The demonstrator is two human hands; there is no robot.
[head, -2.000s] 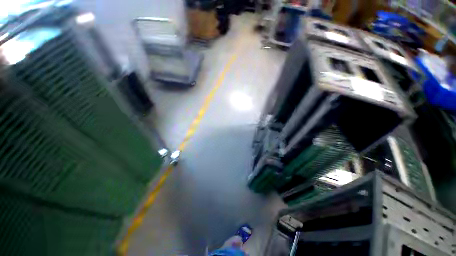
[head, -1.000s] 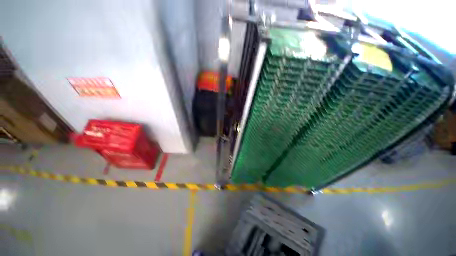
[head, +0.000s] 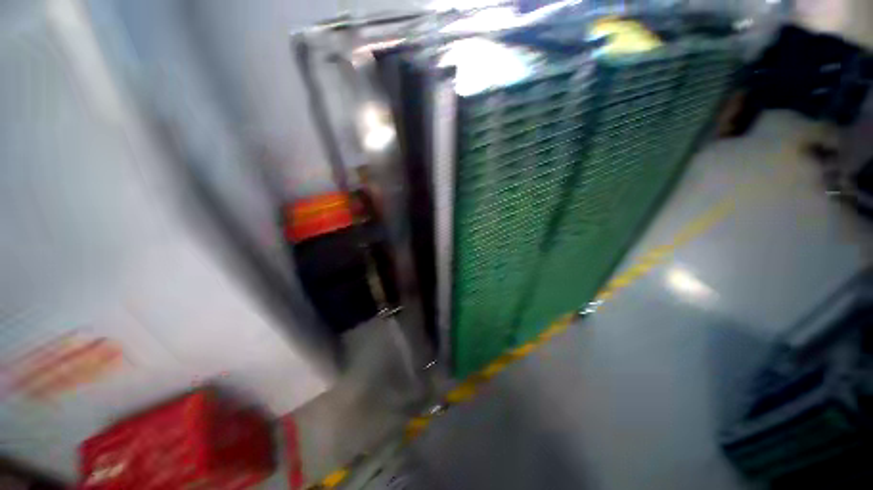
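No hand shows in the frame. A tall PCB trolley (head: 574, 201) stands in front of me, with dense rows of green boards and a metal tube handle at its left side. Its top bears something whitish and something yellow, both blurred. Its wheels stand near the yellow floor line. A magazine rack (head: 814, 402) is cut off by the right edge, with green at its base. The picture is blurred by motion.
A red bin (head: 182, 445) stands at the lower left by a white wall (head: 191, 297). A black box with a red-orange top (head: 335, 258) stands between wall and trolley. A yellow line (head: 651, 258) crosses the grey floor. Dark items are at the upper right.
The view has turned and tilted. The trolley now appears more upright, the red bin lower and further left, and the rack at the right edge instead of the bottom middle.
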